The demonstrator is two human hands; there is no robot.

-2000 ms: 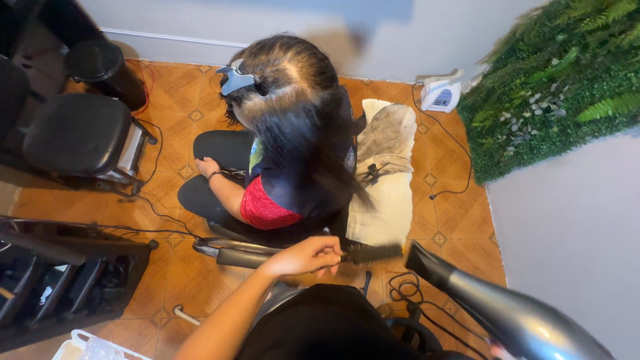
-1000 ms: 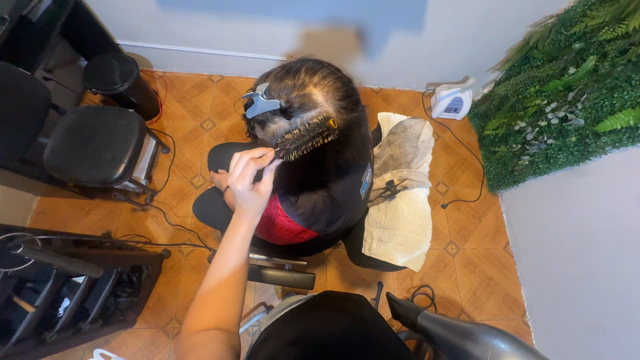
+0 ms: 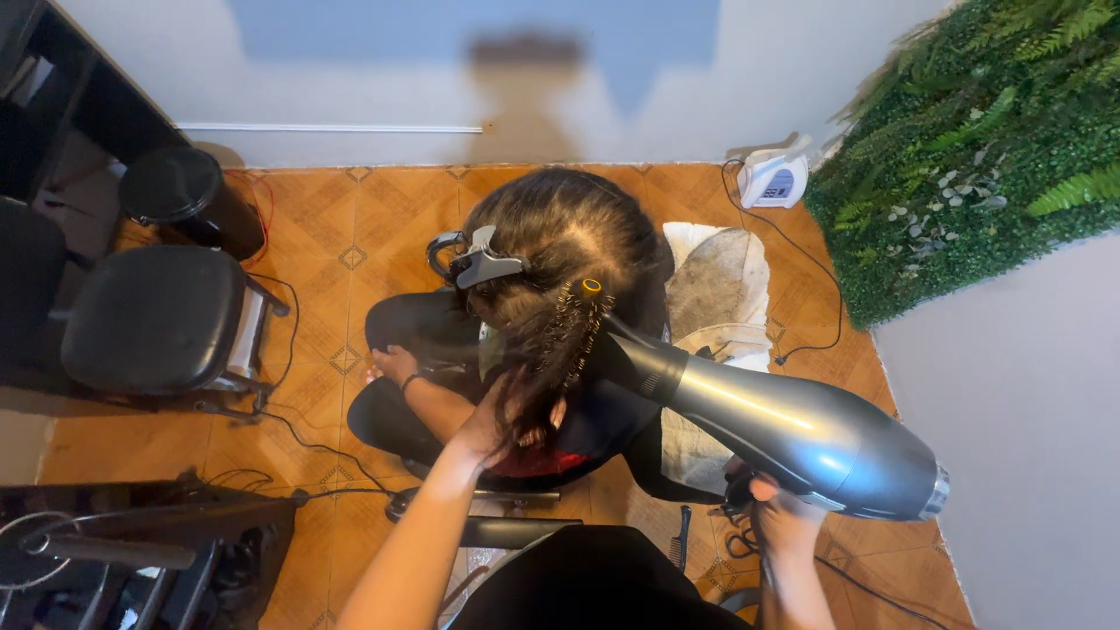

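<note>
My left hand (image 3: 503, 420) is closed on a round bristle brush (image 3: 577, 337), its handle mostly hidden, with a lock of dark hair (image 3: 534, 350) lying over the bristles. In my right hand (image 3: 781, 516) is the handle of a silver hair dryer (image 3: 787, 429); its black nozzle points at the brush and the hair. The seated person's head (image 3: 577, 223) is seen from above and behind, and a grey hair clip (image 3: 486, 258) holds hair on the left side of it. The person's forearm (image 3: 433, 404) rests over dark-clad legs.
A black stool (image 3: 156, 319) and a black bin (image 3: 179, 197) stand at left, above a dark trolley (image 3: 149, 516). A towel (image 3: 716, 271) lies right of the person. Cables cross the tiled floor (image 3: 306, 385). A white device (image 3: 773, 178) sits near the plant wall (image 3: 971, 166).
The hair dryer has come up from the lower right to the brush and hair. The brush, seen over the head a second ago, is now lower, with hair over it.
</note>
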